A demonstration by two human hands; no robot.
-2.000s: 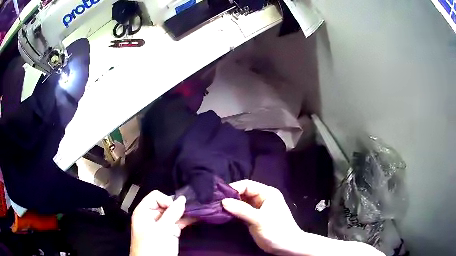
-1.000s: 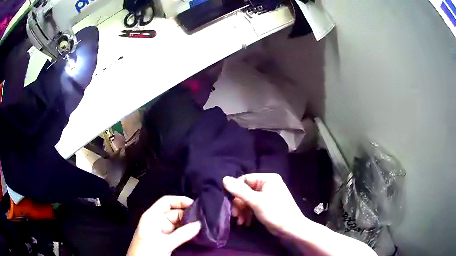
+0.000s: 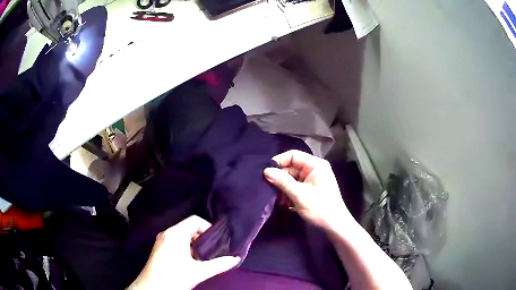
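Observation:
The dark purple garment cloth (image 3: 232, 164) lies over my lap, with a thinner, shinier purple lining (image 3: 212, 241) at its near edge. My left hand (image 3: 175, 255) pinches the lining edge between thumb and fingers, low in the middle of the view. My right hand (image 3: 308, 184) pinches the cloth edge farther up and to the right. The cloth edge runs slanting between the two hands. Some fingertips are hidden behind the cloth.
A white machine table (image 3: 164, 54) crosses the upper left, with the sewing machine head (image 3: 59, 22), dark cloth (image 3: 39, 113) and red-black snips (image 3: 151, 17). A crumpled clear plastic bag (image 3: 410, 209) is by the grey wall (image 3: 441, 90). Orange crate (image 3: 21, 219) at lower left.
My right hand has moved up and right along the cloth edge, away from my left hand. The edge is now stretched out between them. The view has tilted, so the table sits higher.

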